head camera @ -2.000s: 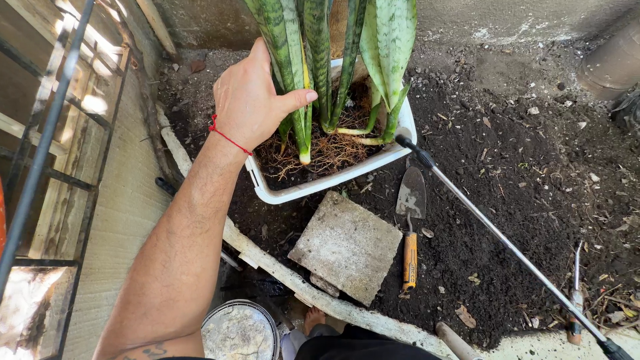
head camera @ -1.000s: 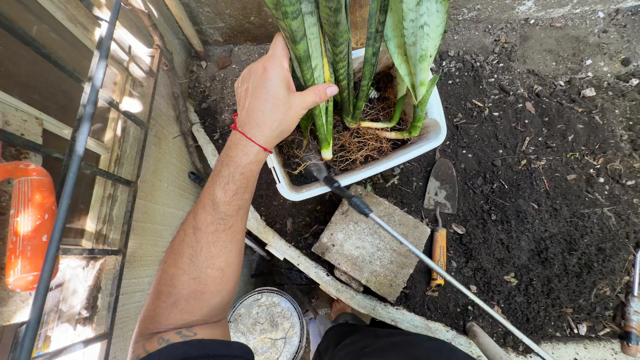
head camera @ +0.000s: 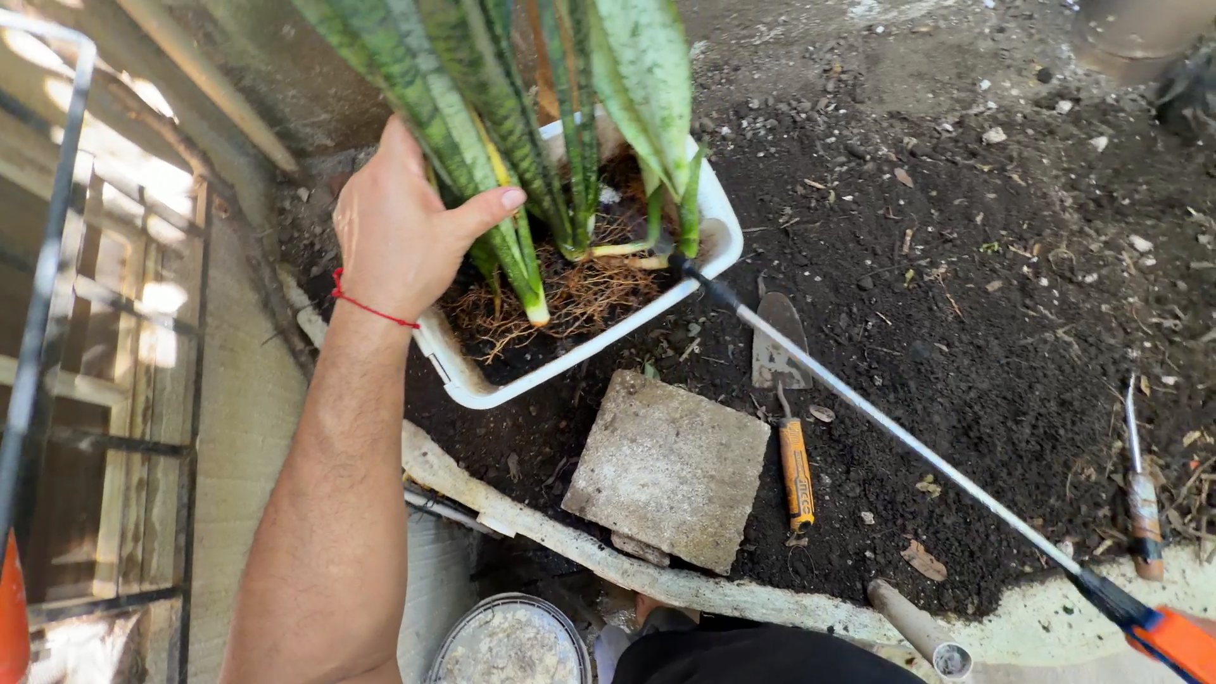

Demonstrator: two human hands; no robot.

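My left hand, with a red string at the wrist, grips the left leaves of a snake plant; the thumb shows, the fingers are partly hidden behind them. The plant's bare roots lie in a white plastic tub with dark soil. From the lower right a metal spray wand reaches in, its black nozzle at the tub's right rim, beside the pale stems. The wand's orange handle is cut off at the corner. My right hand is out of view.
A concrete slab lies below the tub, beside an orange-handled trowel on dark soil. Another hand tool lies at far right. A pale curb, a pipe stub and a round bucket are near me. Metal bars stand left.
The wand's nozzle has moved from the roots near the tub's front to the right-hand stems and rim. My left hand keeps its hold on the leaves.
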